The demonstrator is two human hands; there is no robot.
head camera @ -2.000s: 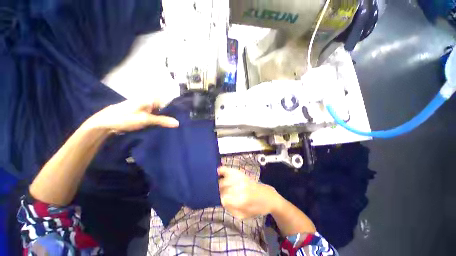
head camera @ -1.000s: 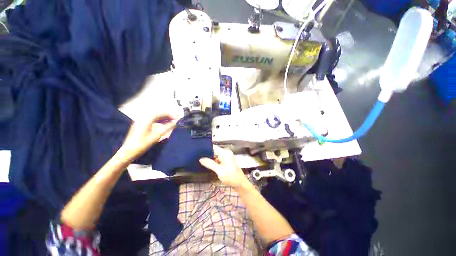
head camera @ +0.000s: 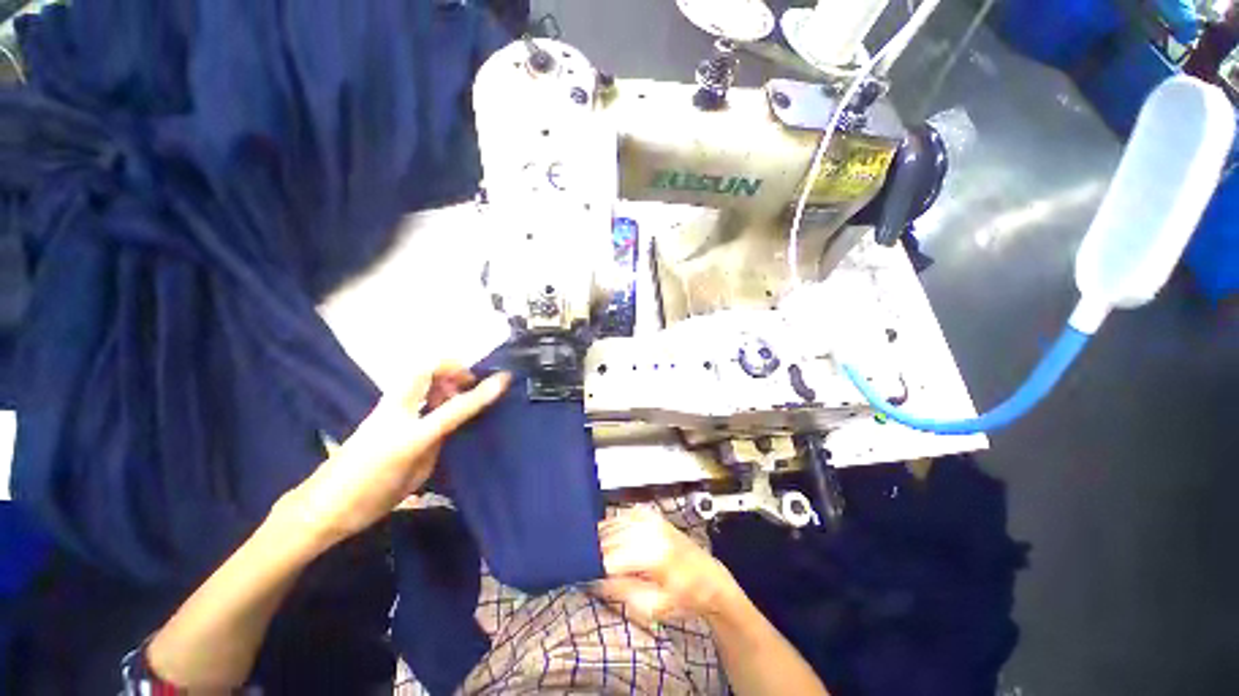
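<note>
The navy garment end (head camera: 527,483) hangs from the dark presser foot and needle assembly (head camera: 552,364) down over the checked lap cloth. My left hand (head camera: 394,456) pinches the cloth between thumb and fingers at its upper left, just left of the presser foot. My right hand (head camera: 662,564) grips the lower right edge of the garment end, below the cylinder arm (head camera: 720,370). The cloth under the presser foot is hidden. The cream blindstitch machine (head camera: 707,177) stands behind.
A large navy garment bundle (head camera: 150,299) lies at left. A dark garment pile (head camera: 883,585) is low at right. A silvery linkage lever (head camera: 756,503) sticks out under the arm. The lamp head (head camera: 1159,190) stands at right on a blue gooseneck.
Since one second ago, my right hand has moved down to the garment's lower edge, and the cloth now hangs longer and flatter. My left hand has moved slightly down. The camera view has shifted a little.
</note>
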